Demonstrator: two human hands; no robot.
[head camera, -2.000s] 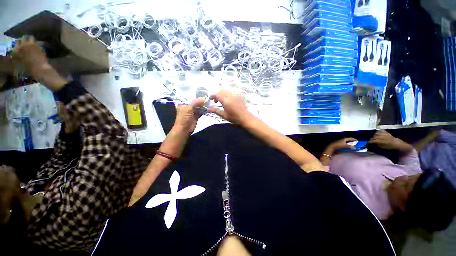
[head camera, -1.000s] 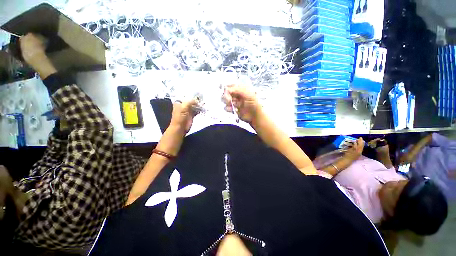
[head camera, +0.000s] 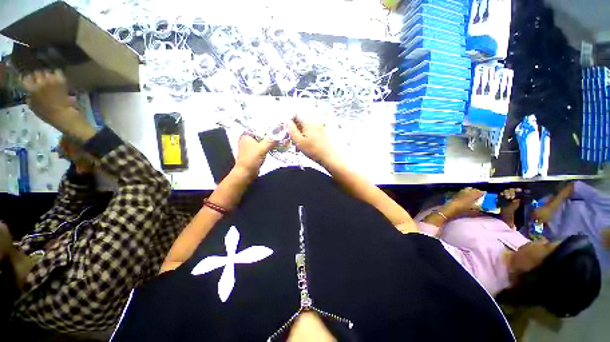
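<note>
Both my hands are bare, close together over the white table just in front of my chest. My left hand (head camera: 253, 152) grips a white coiled cable (head camera: 279, 135) at its left side. My right hand (head camera: 309, 139) has its fingers at the right side of the same coil. Loose white ends hang below the coil near the table's front edge. A large tangled pile of white coiled cables (head camera: 257, 77) lies just beyond my hands. Overexposure hides the exact finger contact and the cable tips.
A phone with a yellow panel (head camera: 172, 148) and a black phone (head camera: 217, 155) lie left of my hands. Tall stacks of blue-and-white boxes (head camera: 431, 93) stand right. An open brown carton (head camera: 100, 60) and a person in a checked sleeve (head camera: 127, 175) are left; other people sit right.
One second ago my hands were apart; now they have come together at a white coil. The left neighbour's arm has moved. The black phone shows more fully beside my left hand.
</note>
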